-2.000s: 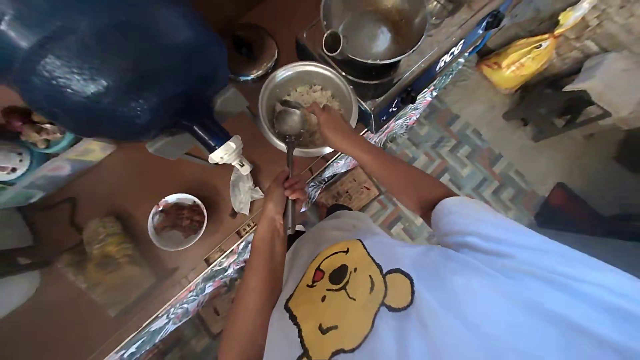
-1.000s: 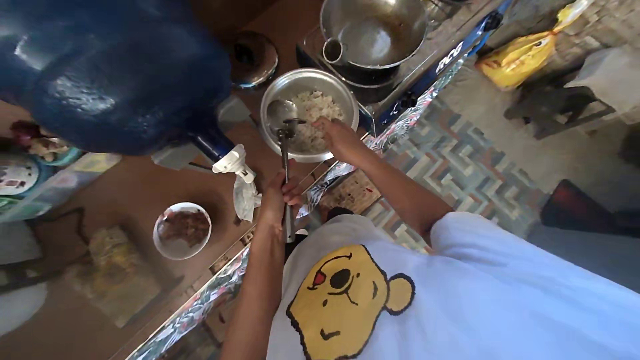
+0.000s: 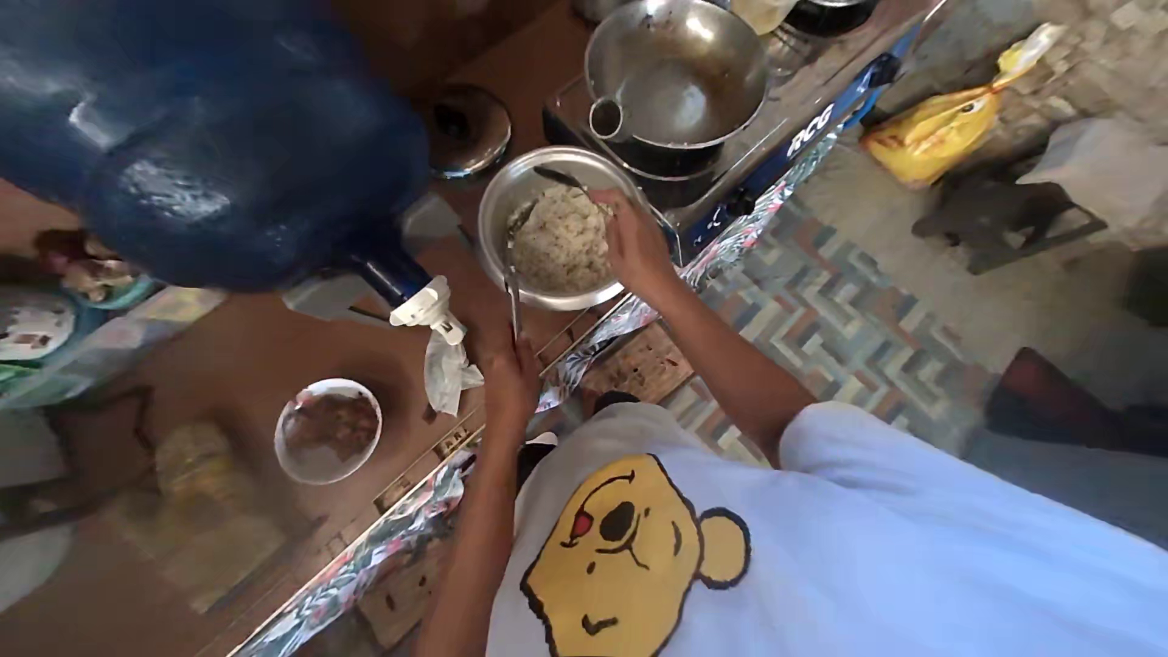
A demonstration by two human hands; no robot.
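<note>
My left hand (image 3: 511,374) grips the handle of a metal ladle (image 3: 514,297), whose lower end goes into the food at the pot's left side. My right hand (image 3: 632,239) holds a spoon (image 3: 561,176) with a dark-looking bowl over the far side of the pot. Between them, a wide metal pot (image 3: 495,196) holds a pale, lumpy mass that looks like cooked rice (image 3: 561,239). A white bowl (image 3: 283,438) of reddish-brown food stands to the left of my left hand.
A large blue water jug (image 3: 246,146) with a white spout (image 3: 429,310) looms at upper left. Beyond the pot, a metal wok (image 3: 684,82) sits on a gas stove (image 3: 703,187). A round lid (image 3: 470,128) lies behind the pot. Patterned covering lines the counter's edge (image 3: 383,538).
The ladle's bowl, visible above the rice one second ago, is now mostly hidden in the pot's left side. The spoon in my right hand has come up towards the far rim.
</note>
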